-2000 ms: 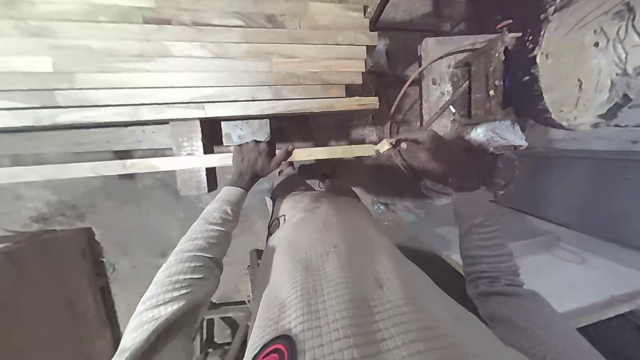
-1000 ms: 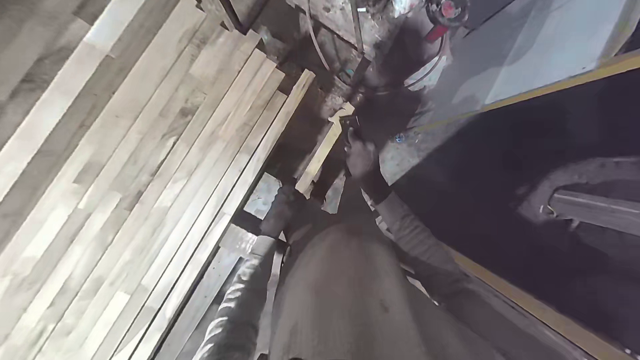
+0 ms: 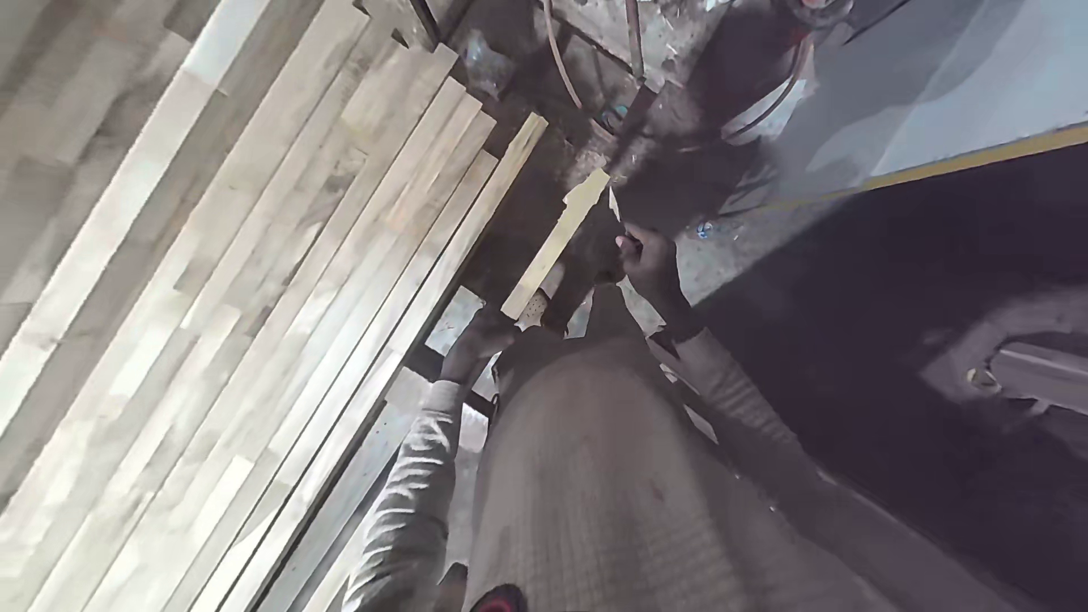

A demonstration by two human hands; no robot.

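Observation:
My left hand (image 3: 480,340) grips the near end of a narrow pale wood strip (image 3: 552,246), which points away from me at a slant. The strip's far end has an uneven, broken-looking edge. My right hand (image 3: 650,259) is to the right of the strip, its fingers closed on a thin pale sliver (image 3: 614,204) that stands beside the strip's far end. Whether the sliver is wood cannot be told for sure.
Long laminated wood boards (image 3: 340,255) lie side by side on the left, their ends near the strip. A hose (image 3: 557,55) hangs by a cluttered stand at the top. A large dark panel with a yellow edge (image 3: 977,161) lies to the right.
The view has turned strongly. My right hand was at the strip's far end a second ago and is now a little apart from it, with the pale sliver in its fingers.

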